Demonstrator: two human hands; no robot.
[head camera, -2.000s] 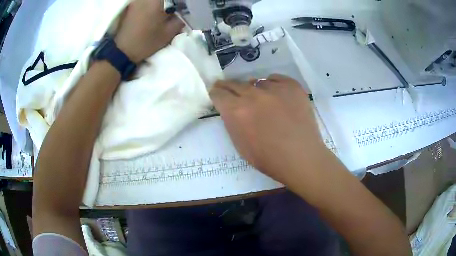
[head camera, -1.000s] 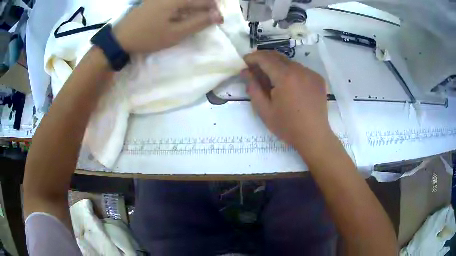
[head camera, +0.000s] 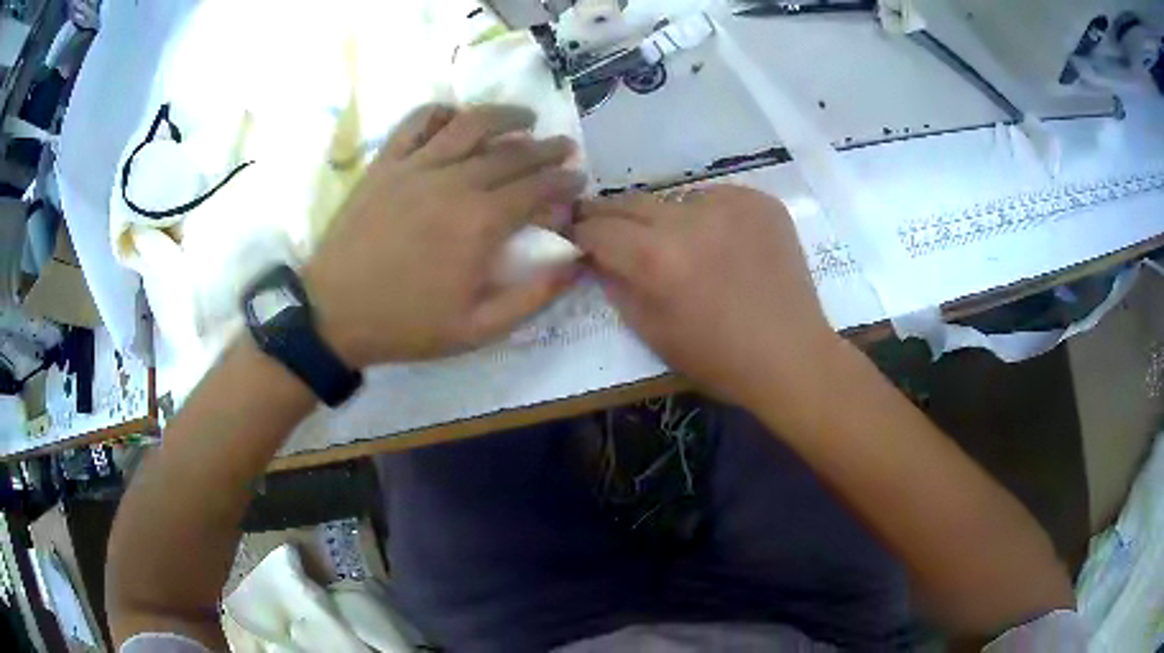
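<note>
The cream garment (head camera: 275, 96) lies bunched on the table left of the needle, with a thin black cord looped on it. Its upper right part reaches the presser foot (head camera: 552, 58). My left hand (head camera: 447, 236) lies over the garment, fingers pointing right, with a bit of cloth between thumb and fingers. My right hand (head camera: 702, 274) pinches the garment's edge beside the left fingertips. The fingertips of both hands meet and partly hide the edge. White tape (head camera: 798, 147) runs from the guide (head camera: 645, 70) down over the table edge.
A thin dark tool (head camera: 964, 70) lies at the upper right. Ruler marks (head camera: 1021, 204) run along the table's front. Cream cloth (head camera: 300, 600) lies below the table at lower left, and more cloth (head camera: 1130, 561) at lower right. A brown wooden edge (head camera: 511, 418) borders the table.
The view has shifted. My left hand has come down and right to meet my right hand at the garment's edge. The right hand still pinches the edge.
</note>
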